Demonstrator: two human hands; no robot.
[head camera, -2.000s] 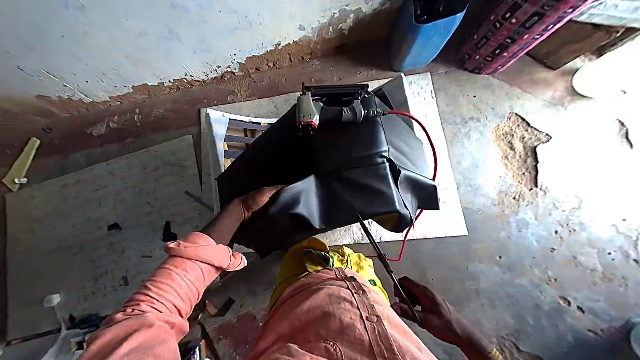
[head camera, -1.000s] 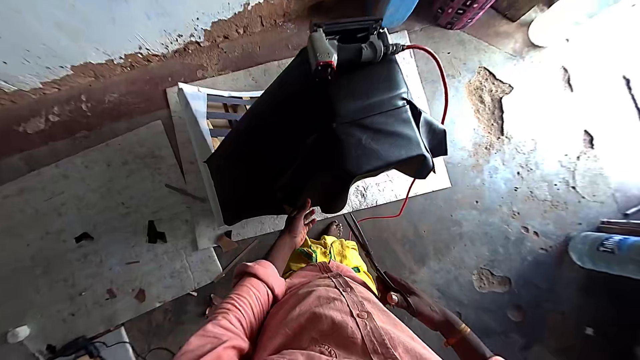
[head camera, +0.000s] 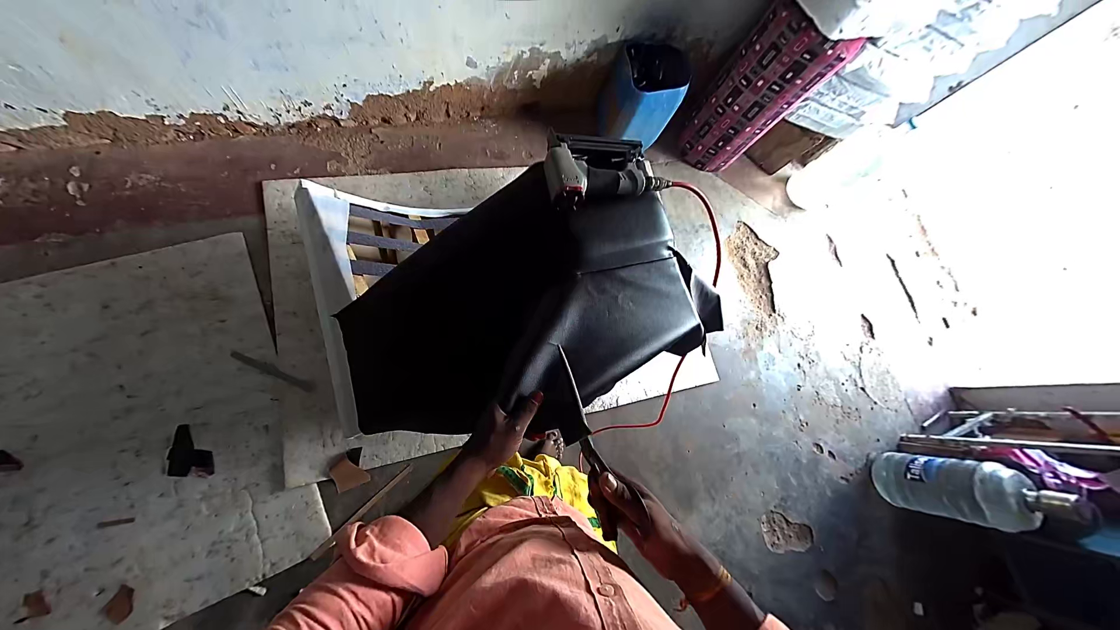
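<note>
Black leather-like sheet (head camera: 437, 324) lies draped over a frame with webbing straps (head camera: 385, 241) and pale fabric sides. At its near edge my left hand (head camera: 506, 433) grips the material between thumb and fingers. My right hand (head camera: 632, 507) holds long scissors (head camera: 576, 398) by the handles, with a blade lying over the sheet's near part, just right of my left hand. A pneumatic stapler (head camera: 599, 179) rests on top of the black material at the far end, joined to a red air hose (head camera: 713, 223) that curves down the right side.
Flat boards (head camera: 131, 350) lie on the floor at left, with dark scraps (head camera: 188, 455) and a thin strip on them. A blue container (head camera: 643, 96) and a pink patterned item (head camera: 761, 79) stand by the wall. At right lies a large plastic bottle (head camera: 958, 490) beside a metal rack.
The scissors have moved up from beside the near edge onto the black sheet. My left hand stays at that edge. The view has shifted.
</note>
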